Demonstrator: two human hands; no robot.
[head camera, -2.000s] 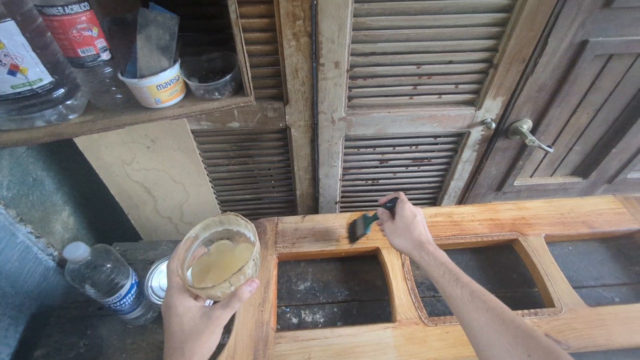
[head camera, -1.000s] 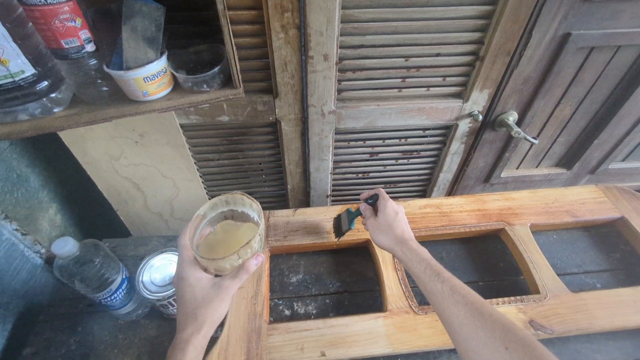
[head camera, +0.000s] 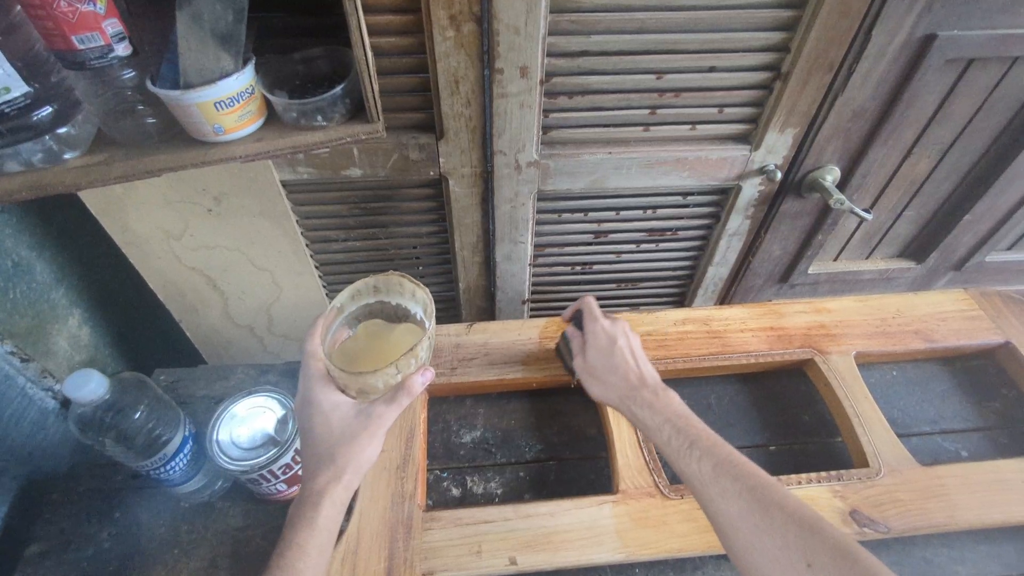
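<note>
My left hand (head camera: 356, 424) holds up a crusted plastic cup (head camera: 380, 332) with cloudy yellowish liquid in it, left of the wooden frame. The fingers of my right hand (head camera: 612, 352) are closed on a paintbrush (head camera: 568, 348), mostly hidden by the hand; its bristles are at the far rail, above the first opening. The wooden door frame or panel (head camera: 520, 528) lies flat, with several openings and a carved edge round the middle one. Its far rail looks darker and wetter in parts than the near rail.
Left of the frame, a clear plastic thinner bottle (head camera: 140, 432) and a metal can (head camera: 254, 436) stand on the dark workbench (head camera: 72, 528). A shelf (head camera: 192, 160) at upper left holds bottles and tubs. Behind are louvered doors (head camera: 640, 168) and a door handle (head camera: 832, 192).
My right hand has turned over the brush, which showed plainly before and is now mostly covered. The cup stays raised in my left hand. The view has shifted slightly.
</note>
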